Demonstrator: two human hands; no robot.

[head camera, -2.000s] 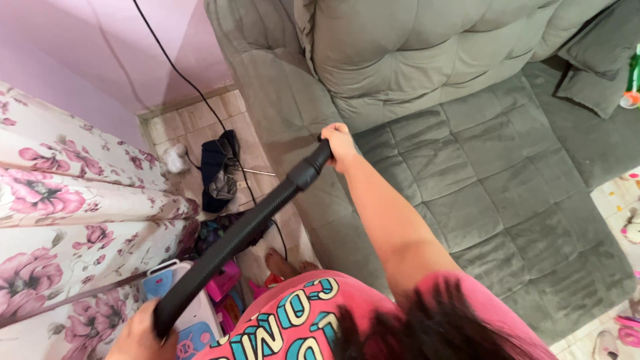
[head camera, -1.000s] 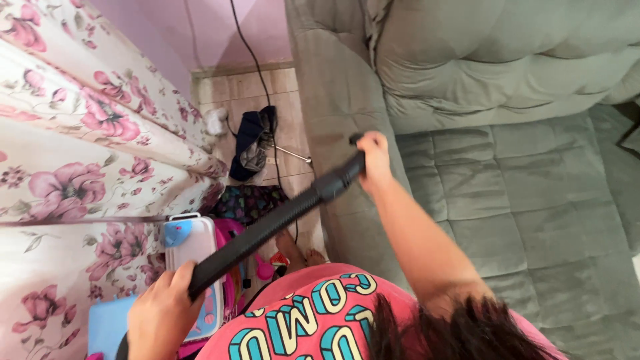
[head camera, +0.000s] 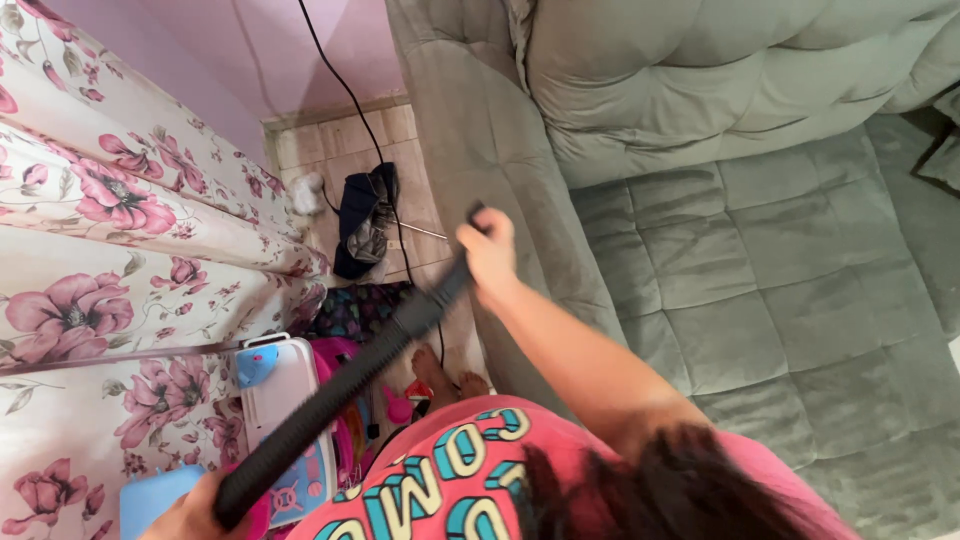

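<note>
A ribbed black vacuum cleaner hose runs diagonally in front of my body. My right hand is closed around its upper end piece, over the armrest of the grey sofa. At the lower left my left hand grips the ribbed part, partly cut off by the frame edge. The fingers' undersides are hidden. The hose's far ends past my hands are mostly out of view, and no vacuum cleaner body shows.
A floral curtain hangs at left. On the tiled floor lie a dark blue cloth or bag, a white crumpled thing and a black cable. Plastic toys stand beside my bare feet.
Both hands have kept hold of the hose throughout. The view has shifted somewhat between frames.
</note>
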